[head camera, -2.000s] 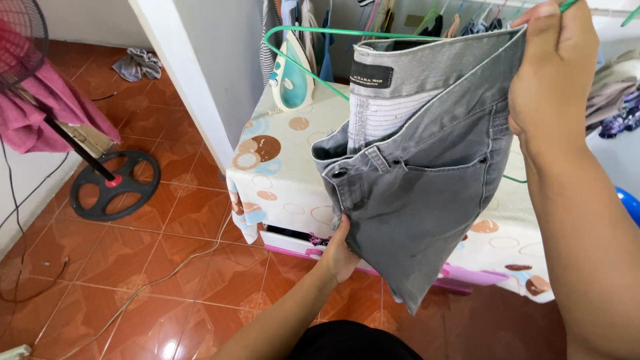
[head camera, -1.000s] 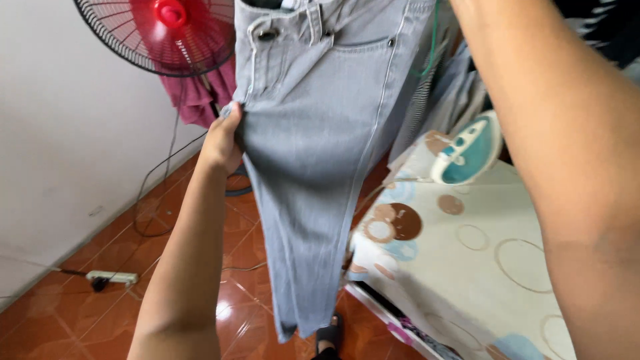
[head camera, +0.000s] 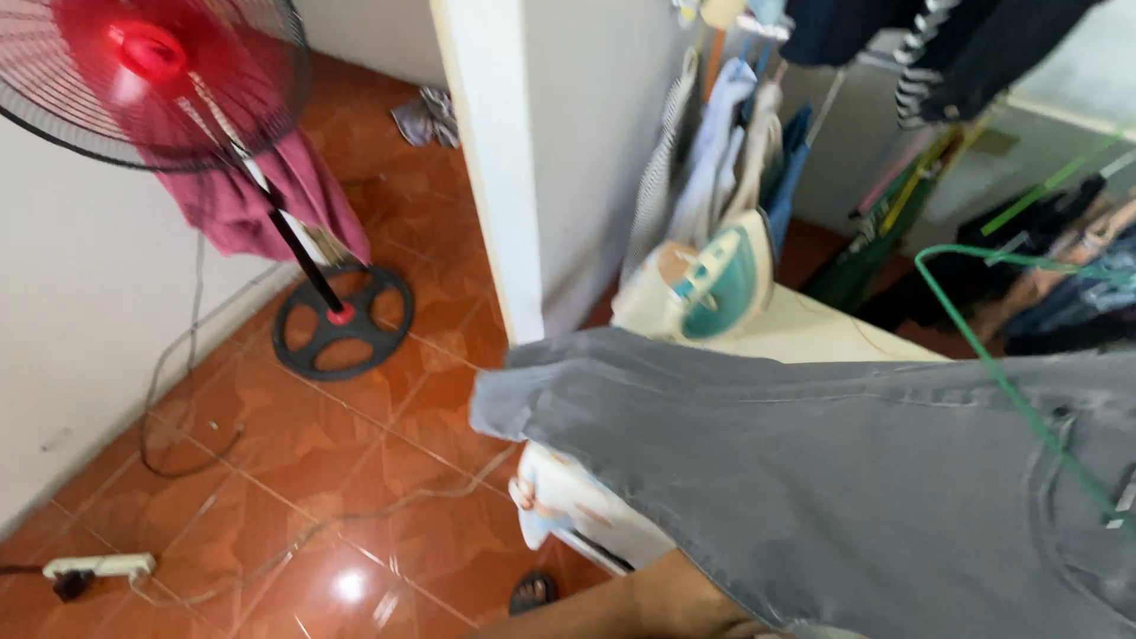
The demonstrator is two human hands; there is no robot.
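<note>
Grey jeans (head camera: 781,461) stretch sideways across the cloth-covered table, their leg ends hanging past its left edge. A forearm, which seems to be the left one, reaches in at the bottom, and my left hand (head camera: 710,612) is mostly hidden under the jeans, so its grip cannot be told. My right hand is outside the view. A green wire hanger (head camera: 994,364) crosses over the waist end of the jeans at the right. Behind the jeans, a teal and white clothes iron (head camera: 723,280) stands on its heel on the table.
A red stand fan (head camera: 151,53) with a round black base (head camera: 342,351) stands at the left, a pink cloth behind it. Cords and a white power strip (head camera: 99,565) lie on the tiled floor. A wall edge (head camera: 497,177) rises beyond the table. Clothes hang at upper right.
The jeans hung upright from my hands before; now they lie sideways over the table. My right hand, seen at the top two seconds ago, has left view. The view has swung.
</note>
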